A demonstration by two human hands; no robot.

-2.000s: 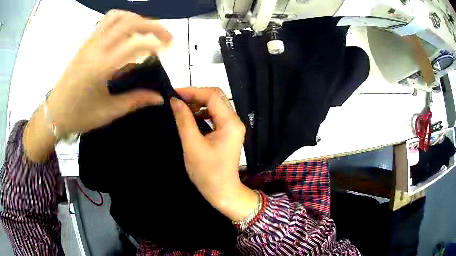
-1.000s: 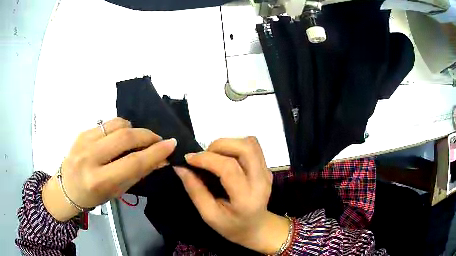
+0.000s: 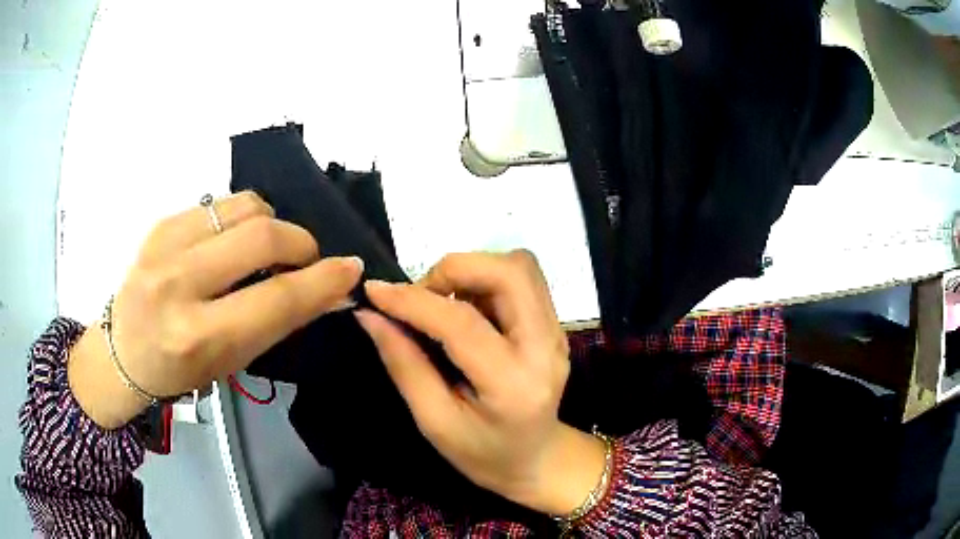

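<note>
My left hand (image 3: 216, 300) and my right hand (image 3: 474, 363) pinch the edge of a black garment panel (image 3: 316, 200) between thumbs and forefingers, their fingertips almost touching. The panel's upper end lies flat on the white table to the left, and the rest hangs over the front edge onto the lap. A second black panel (image 3: 695, 158) lies to the right, its top end at the sewing machine. A zipper (image 3: 613, 200) with small glinting parts runs along its left side. Whatever is between my fingertips is too small to tell.
The white table (image 3: 421, 84) has a curved left end. A pale ribbed knob (image 3: 660, 36) of the machine stands over the right panel at the top. The metal bed plate (image 3: 516, 121) is left of that panel. A wooden bench edge (image 3: 926, 353) is at the right.
The left hand has come down from above the table and pinches the cloth beside the right hand. The panel's end now lies flat on the table. The camera view has shifted.
</note>
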